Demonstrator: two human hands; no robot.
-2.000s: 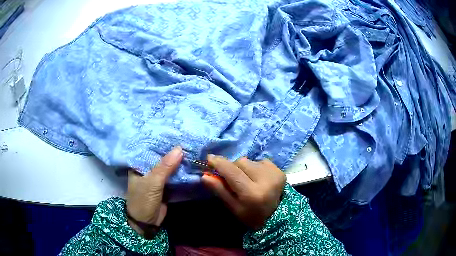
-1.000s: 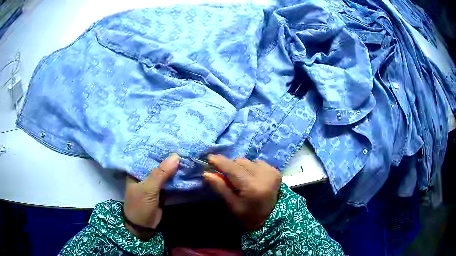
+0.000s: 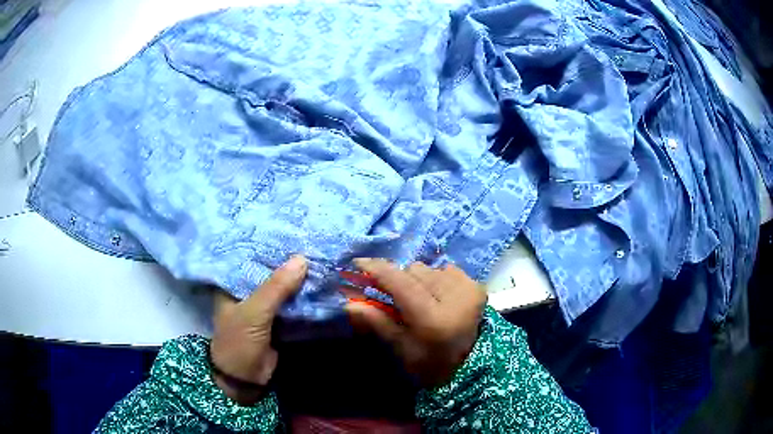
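Observation:
A light-blue patterned denim shirt point(image 3: 280, 169) lies bunched on the white table, its near edge at the table's front. My left hand point(image 3: 250, 326) pinches that near edge, thumb on top, fingers hidden under the cloth. My right hand point(image 3: 424, 314) holds thread snips point(image 3: 369, 293) with orange-red handles between thumb and fingers, just right of my left thumb. The snips' blades are blurred against the cloth. A cuff with a metal button point(image 3: 578, 194) lies at the right.
More blue shirts point(image 3: 678, 186) hang over the right table edge. A small white tag with a looped cord point(image 3: 28, 148) lies at the far left of the white table point(image 3: 85, 297). The table's curved front edge runs by my wrists.
More of the orange-red handles shows now, and the snips look more spread in my right hand. My left hand has stayed almost in place on the cloth.

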